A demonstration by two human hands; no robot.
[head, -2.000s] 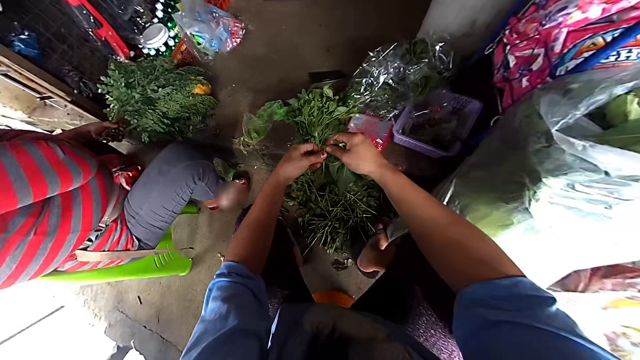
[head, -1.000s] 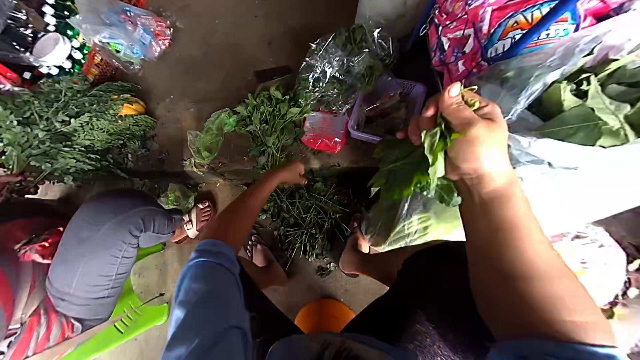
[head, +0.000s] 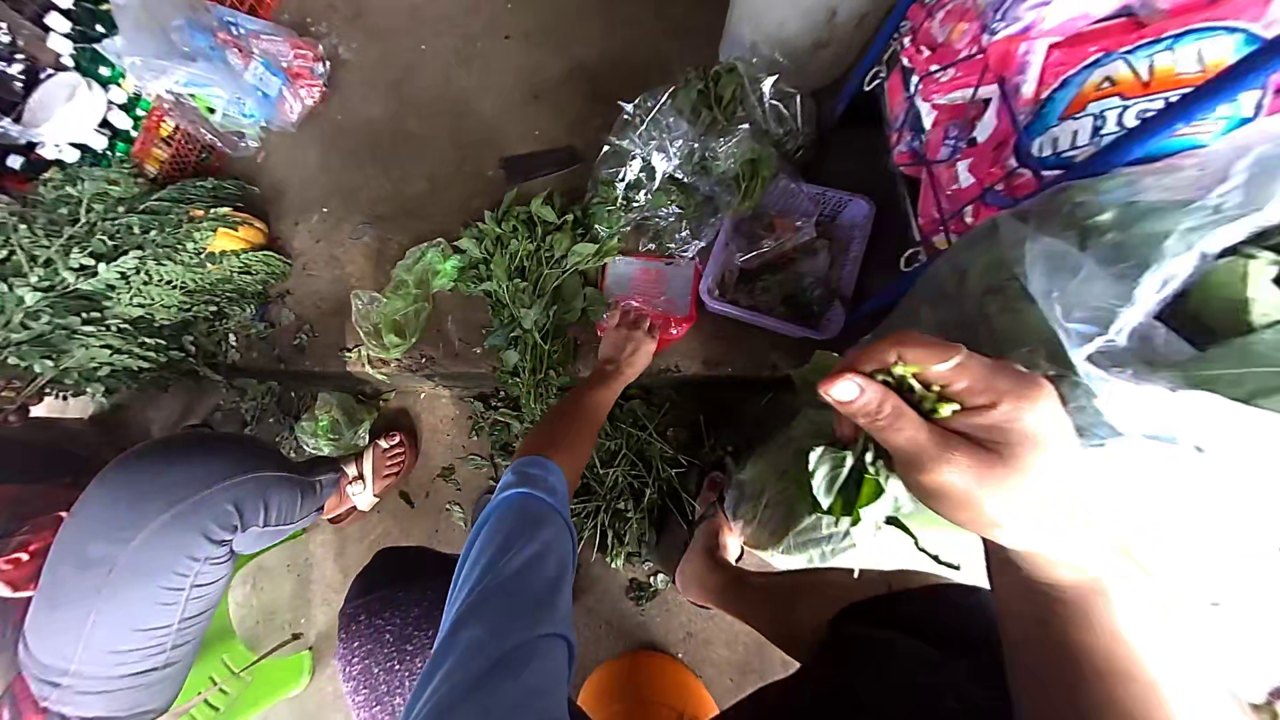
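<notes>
My right hand [head: 960, 430] is closed around a bunch of green leafy stems [head: 850, 480], whose leaves hang below the fist. My left hand [head: 630, 345] reaches to a red and clear plastic packet [head: 652, 285] on the ledge, fingers on its lower edge; whether they grip it cannot be told. Just left of the packet lies a bunch of leafy greens [head: 530, 260]. Below my left forearm is a heap of thin green stems [head: 635, 475]. A clear bag of greens [head: 700, 150] lies above the packet, beside a purple plastic basket [head: 850, 240] with dark contents.
A seated person's leg [head: 170, 560] and sandalled foot are at left, by a green plastic stool [head: 240, 650]. Large leafy branches [head: 120, 270] lie upper left. A big plastic bag of leaves [head: 1100, 260] stands right. An orange round object [head: 645, 690] is at the bottom. Green plastic bags [head: 400, 300] lie on the ledge.
Both hands were together over the greens two seconds ago. My right hand then moved right with the leaves. My left hand has since moved from above the stem heap to the red packet.
</notes>
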